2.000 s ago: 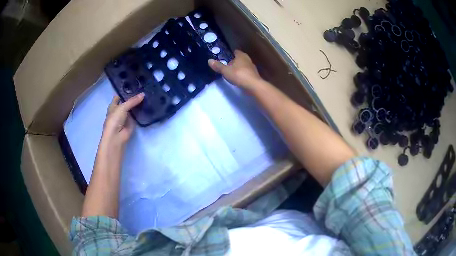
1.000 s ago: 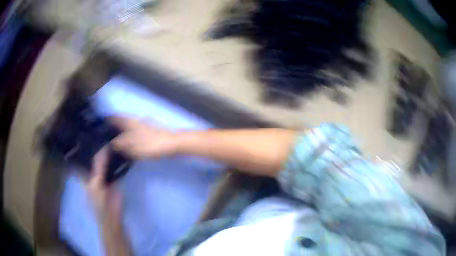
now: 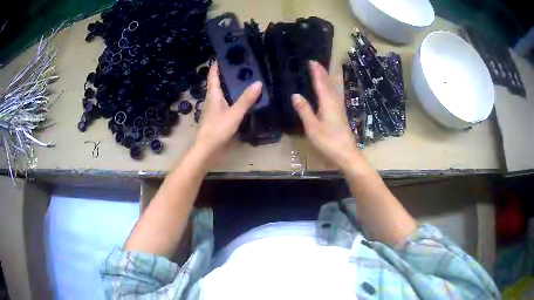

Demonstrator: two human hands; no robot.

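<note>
My left hand [image 3: 225, 117] grips a black front panel [image 3: 235, 55] by its sides, with the thumb on its face and fingers at its left edge. The panel is slightly tilted and has a row of round holes. My right hand [image 3: 328, 117] rests with thumb and fingers apart on the stacked black front panels [image 3: 298, 44] just to the right. Whether it grips one of them is unclear; it looks open. More panel ends show under and between the hands.
A heap of black knobs or rings [image 3: 146, 64] lies left, with silvery wire strands [image 3: 23, 105] beyond. Circuit boards [image 3: 375, 88] are piled right, beside two white bowls [image 3: 451, 79]. Dark strips [image 3: 497, 64] lie far right. An open carton with a pale sheet [image 3: 93, 240] is below left.
The view has swung from the carton to the bench. My hands have left the panels in the carton and are now at the bench panels, my left hand holding one.
</note>
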